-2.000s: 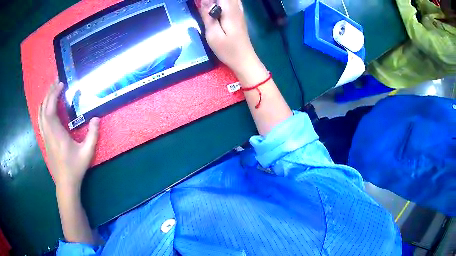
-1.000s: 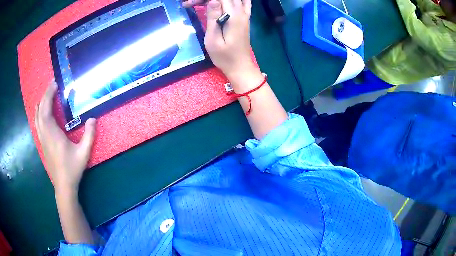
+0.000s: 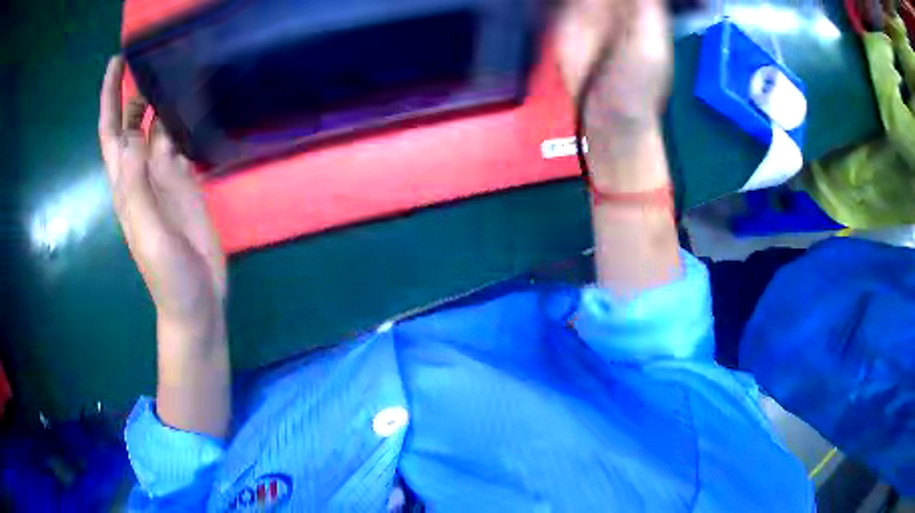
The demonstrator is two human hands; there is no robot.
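Observation:
The tablet [image 3: 341, 75] lies in the red foam tray [image 3: 391, 185], cut off by the top edge and blurred. Its screen looks dark, with no bright glare stripe. A white label [image 3: 564, 148] is on the tray's right front. My left hand [image 3: 166, 200] is at the left side of tray and tablet, fingers around the tray's edge. My right hand [image 3: 624, 85] is at the right side, blurred, with its fingertips cut off; whether it holds something is unclear. A dark cord-like line runs beside its palm.
A blue box [image 3: 737, 85] with a white roll [image 3: 778, 97] stands on the dark green bench [image 3: 401, 250], right of my right hand. A yellow-green sleeve [image 3: 863, 180] is at the far right. A person in blue [image 3: 843, 341] is at the lower right.
The view has shifted. The tray and tablet sit higher and further right in it, and the screen has gone from bright to dark. My right hand has moved to the right side; its small black item no longer shows.

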